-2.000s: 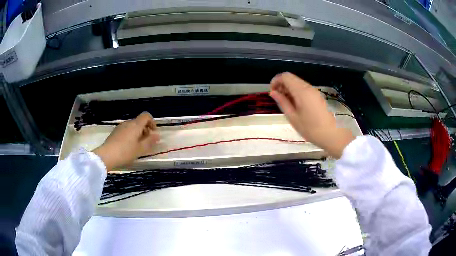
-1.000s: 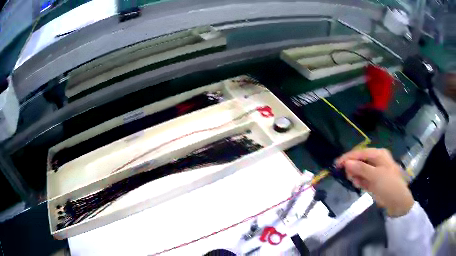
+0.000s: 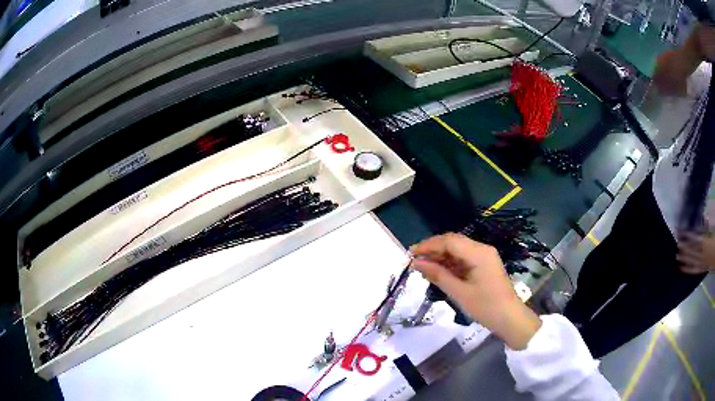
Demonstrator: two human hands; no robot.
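My right hand [image 3: 466, 278] pinches the dark end of a thin wire run between thumb and fingers, above the right end of the white board [image 3: 235, 305]. The red and black wires [image 3: 339, 354] run from there down-left past the silver toggle clamps [image 3: 384, 317]. A bright red ring-shaped piece [image 3: 365, 359] lies beside the wires. The black harness tape roll [image 3: 280, 393] is cut off by the bottom edge. My left hand is not in view.
The parts tray [image 3: 205, 276] holds black leads [image 3: 196, 247], a thin red and black wire, another red piece [image 3: 339, 143] and a small tape roll [image 3: 367, 164]. Red wires [image 3: 535, 100] and black leads [image 3: 506, 235] lie on the green bench. Another person [image 3: 666, 180] stands at right.
The view has swung right and down. My left hand has left the picture. My right hand has moved from the tray to the board's right end, then slightly left, and holds the dark wire end.
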